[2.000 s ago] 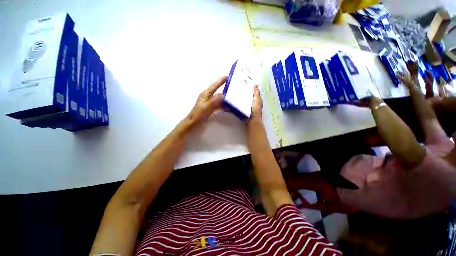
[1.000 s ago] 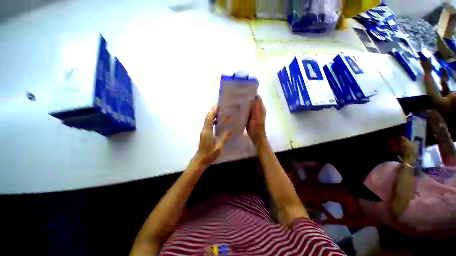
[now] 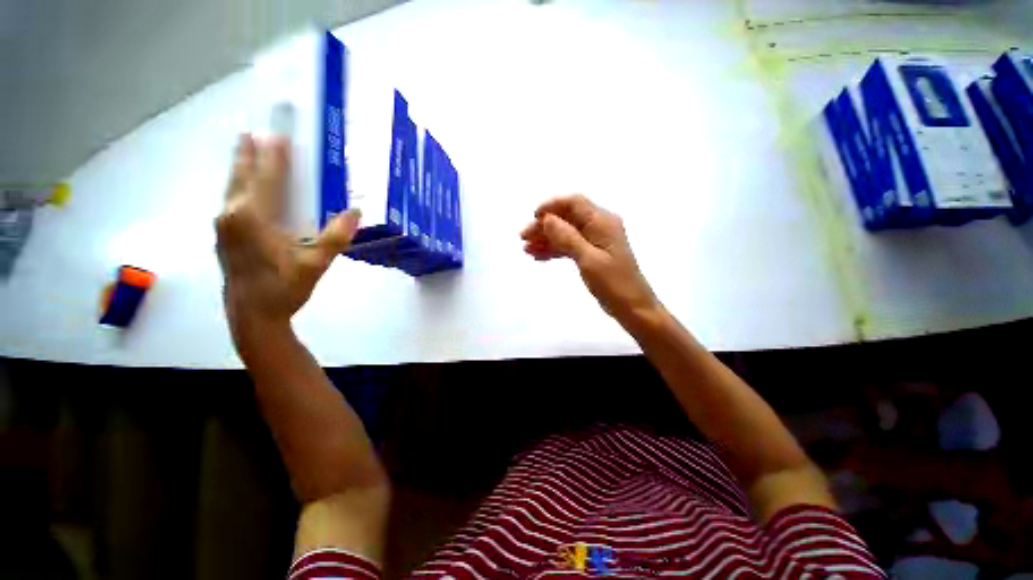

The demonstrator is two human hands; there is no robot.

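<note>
My left hand (image 3: 270, 232) holds a retail box (image 3: 304, 136) at its lower part, fingers on its white face and thumb by its blue edge. The box stands upright at the left end of the finished stack (image 3: 425, 198), whose blue spines face right. The box and fingers are slightly blurred. My right hand (image 3: 583, 244) is over the white table right of the stack, fingers curled with fingertips together. No box shows in it; whether something tiny is at the fingertips cannot be told.
The incoming stacks (image 3: 946, 147) of retail boxes stand at the right, beyond a yellowed tape line (image 3: 821, 215). A small orange and dark blue object (image 3: 127, 297) lies at the left near the table's front edge. A greyish item (image 3: 16, 232) shows at the far left edge.
The view has swung left. The box held between both hands earlier is no longer there; my left hand now holds a box at the finished stack. My right hand has come away and curled.
</note>
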